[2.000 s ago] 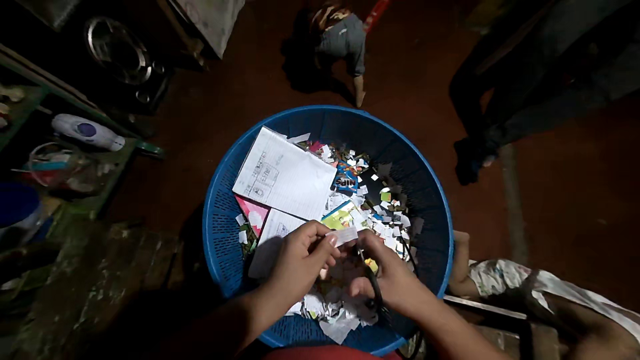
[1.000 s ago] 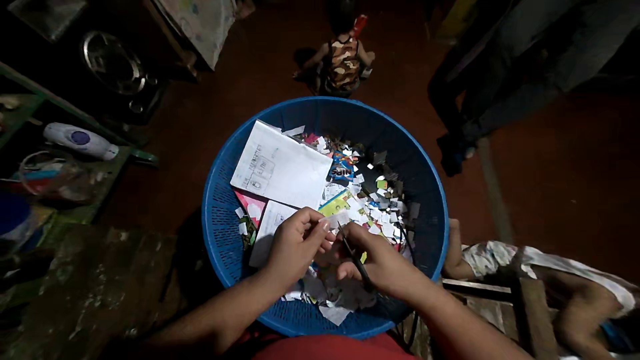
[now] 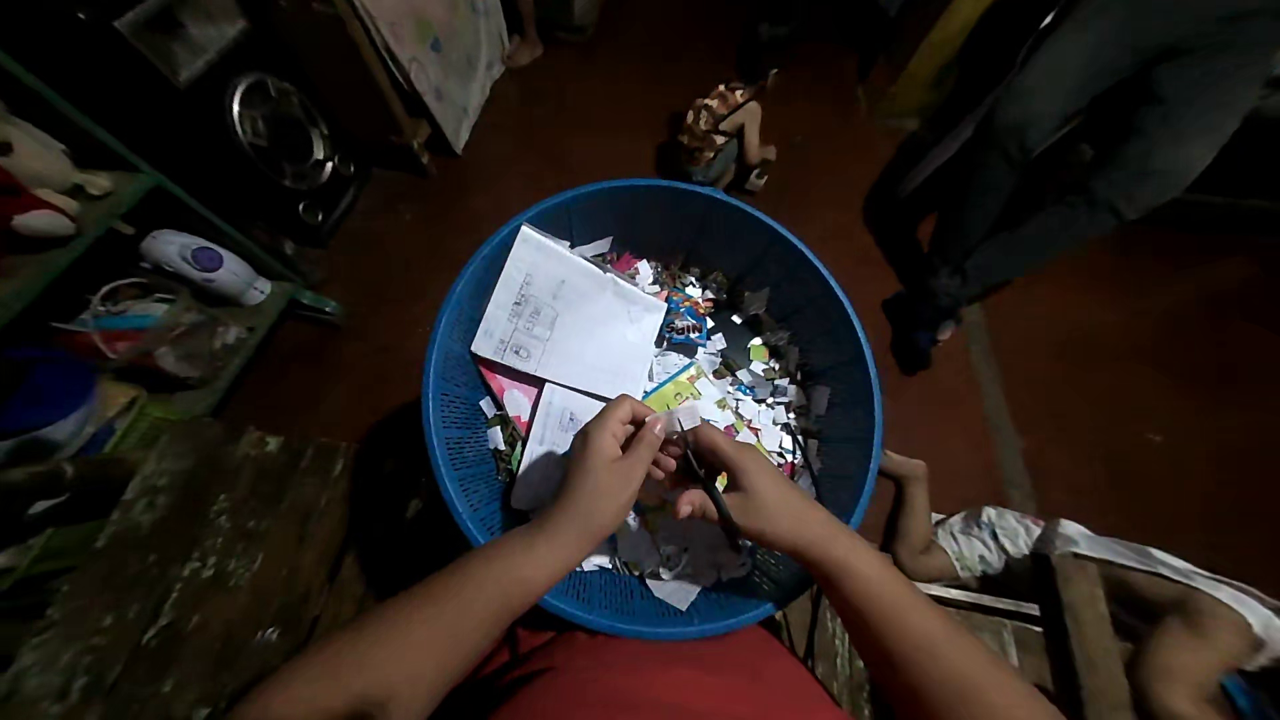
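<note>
A round blue plastic basket stands below me, strewn with small cut paper pieces. Over it my left hand pinches a small piece of white paper. My right hand holds dark-handled scissors, their blades at the lower edge of that paper. Left of the scraps lies a white sheet with pencil drawings, with another drawn-on sheet below it, partly under my left hand. A blue snack wrapper and a yellow-green printed paper lie among the scraps.
A small child crouches beyond the basket. A person in dark trousers stands at the right; another person lies at lower right by a wooden bench. Left are a shelf with a white-purple bottle-like object and a loudspeaker.
The child beyond the basket has changed posture and now crouches turned to the side. Both hands stay close together over the basket, still with the paper and scissors.
</note>
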